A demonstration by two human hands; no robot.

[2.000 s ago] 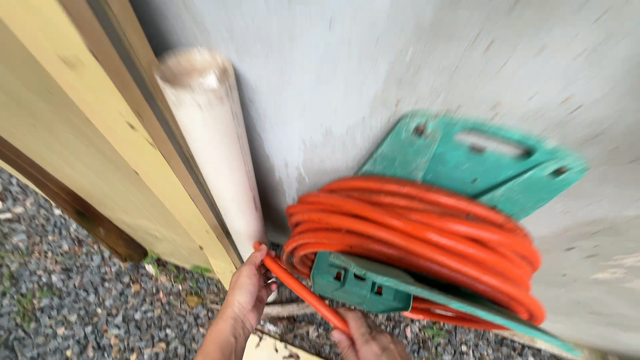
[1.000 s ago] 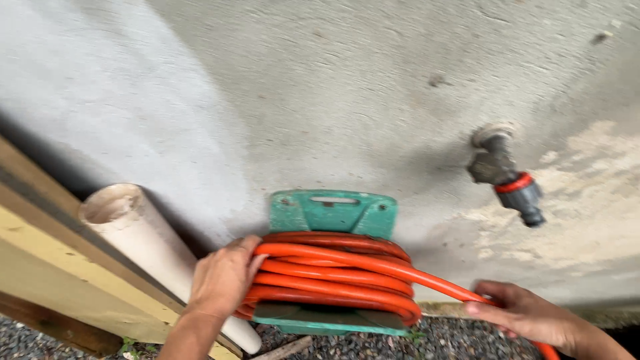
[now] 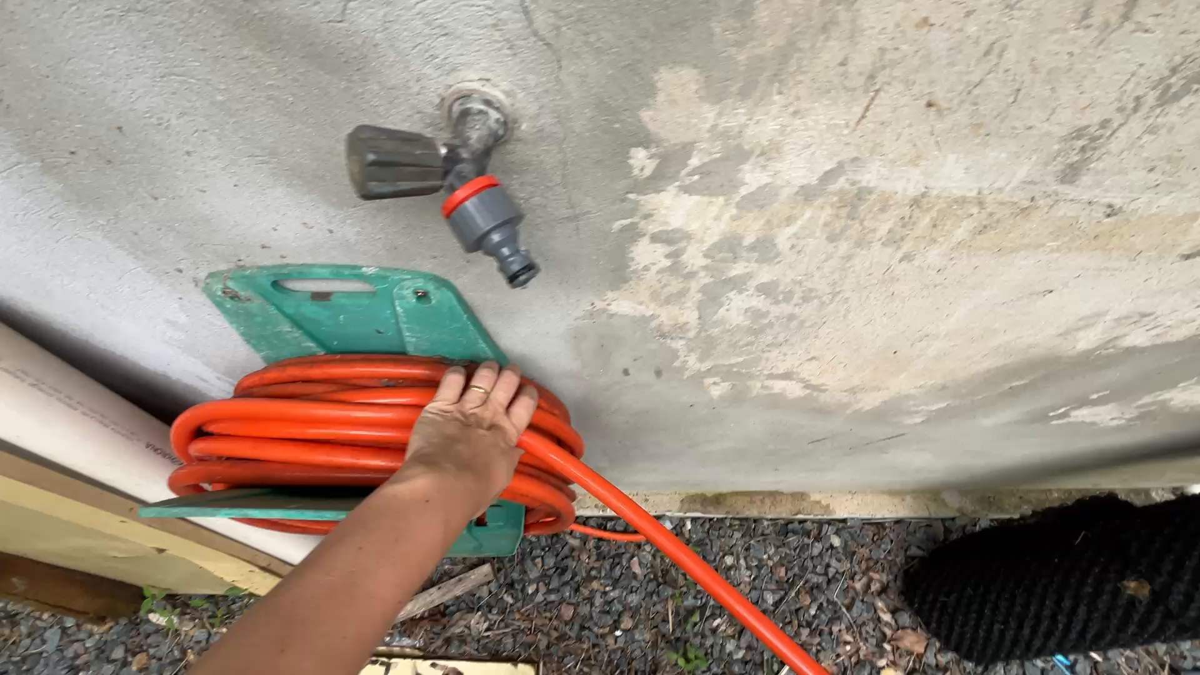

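Observation:
An orange garden hose (image 3: pixel 309 428) is wound in several loops on a green plastic hose holder (image 3: pixel 361 309) against the wall. My left hand (image 3: pixel 469 422), with a ring on one finger, lies over the right part of the coil, its fingers curled over the top loops and its thumb hidden. From under this hand one length of hose runs down to the right and leaves the view at the bottom edge. My right hand is out of view. Above the holder, a wall tap (image 3: pixel 476 127) with a dark knob bears a grey hose connector (image 3: pixel 485 220) with a red ring; no hose is on it.
A rough concrete wall (image 3: pixel 844 281) stands behind. On the left are a white plastic pipe (image 3: pixel 84 422) and a yellowish board (image 3: pixel 112 534). Gravel (image 3: pixel 778 562) covers the ground, with a wood piece (image 3: pixel 445 592) on it. A black ribbed fabric thing (image 3: pixel 1059 581) is at lower right.
My left hand has gone from the coil's left side to its right side. My right hand, which held the hose at the right, has left the view. The view has swung right.

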